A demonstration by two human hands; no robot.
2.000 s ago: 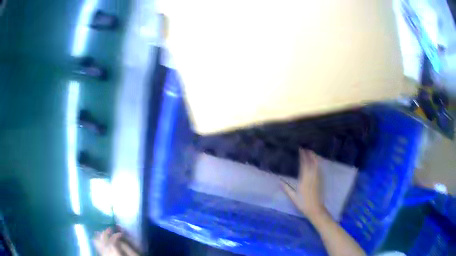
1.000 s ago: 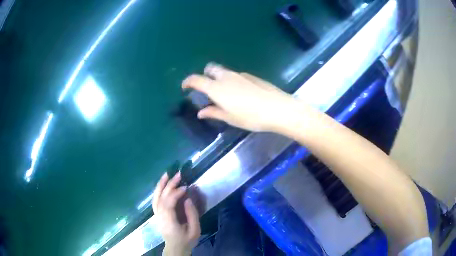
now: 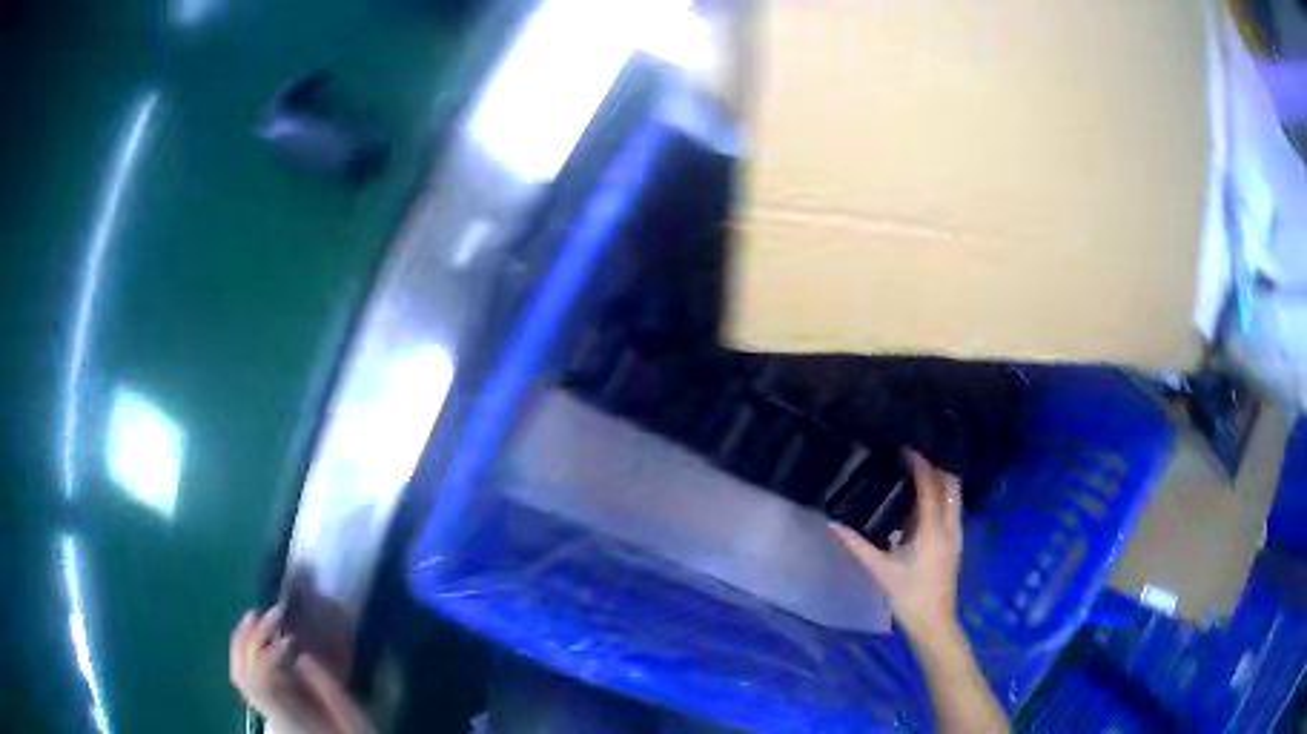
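Black moulded parts [image 3: 753, 437] stand in a row inside the blue crate [image 3: 631, 624], beside a pale grey-white separator strip [image 3: 688, 502]. My right hand [image 3: 925, 552] is in the crate at the right end of the row, thumb and fingers spread around a black part; the blur hides how firmly it is held. My left hand [image 3: 287, 674] rests at the silver conveyor rail [image 3: 380, 430] at the lower left, fingers bent; whether it holds anything cannot be seen. One black part [image 3: 323, 132] lies on the green belt [image 3: 215, 316], blurred.
A large tan cardboard sheet [image 3: 975, 187] covers the back of the crate. Shiny clear film lines the crate's front rim. Brown cardboard [image 3: 1197, 531] and more blue crates [image 3: 1218, 667] are at the lower right. White wrap [image 3: 1261, 258] lies at the right edge.
The view has swung from the belt back to the crate. My right hand has moved from a dark part on the belt into the crate. My left hand remains by the rail.
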